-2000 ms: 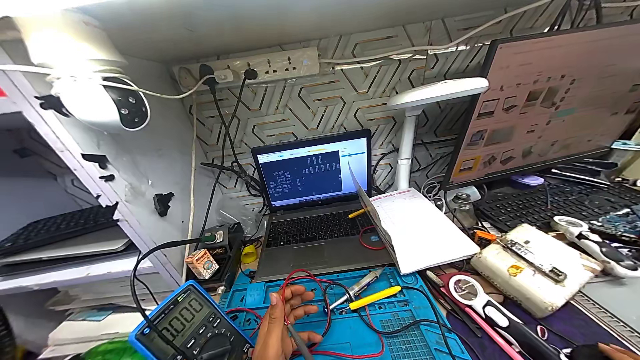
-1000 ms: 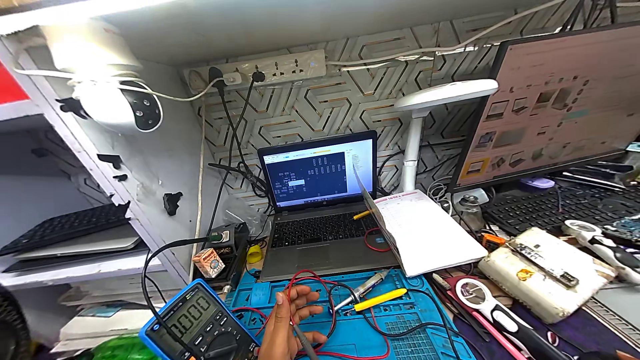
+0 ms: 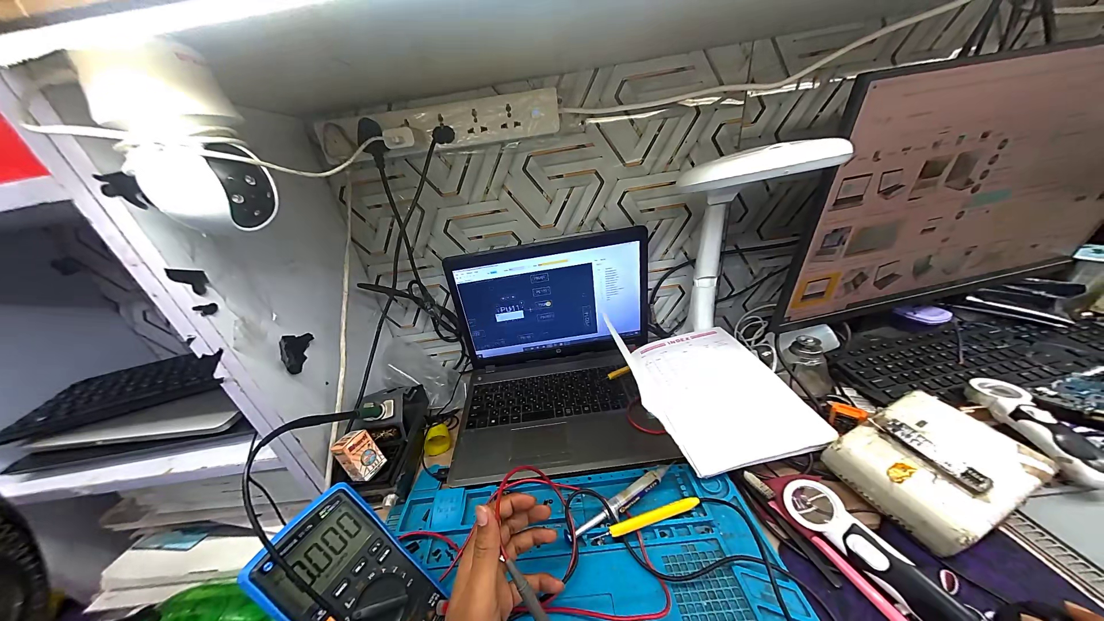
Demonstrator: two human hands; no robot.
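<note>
My left hand (image 3: 500, 556) is palm up at the bottom centre, over a blue silicone repair mat (image 3: 604, 578). A thin grey probe-like tool (image 3: 523, 589) lies across its curled fingers, and a red test lead (image 3: 500, 492) loops around them. Left of the hand stands a blue digital multimeter (image 3: 341, 561) with a lit reading. A yellow pen (image 3: 655, 517) and a metal-tipped pen-like tool (image 3: 623, 502) lie on the mat to its right. Behind is a laptop (image 3: 552, 345) showing a dark diagram. At the bottom right edge, a dark, partly cut-off shape may be my right hand; it is unclear.
An open notebook (image 3: 724, 401) leans on the laptop's right side. Further right are a white-and-black magnifier (image 3: 871, 548), a worn white box (image 3: 940, 474), a keyboard (image 3: 914, 354) and a large monitor (image 3: 966, 181). A small box (image 3: 359, 455) sits left of the laptop. Black leads cross the mat.
The diagram on the laptop screen has become enlarged, with fewer, larger blocks. My left hand has stayed in nearly the same pose beside the multimeter.
</note>
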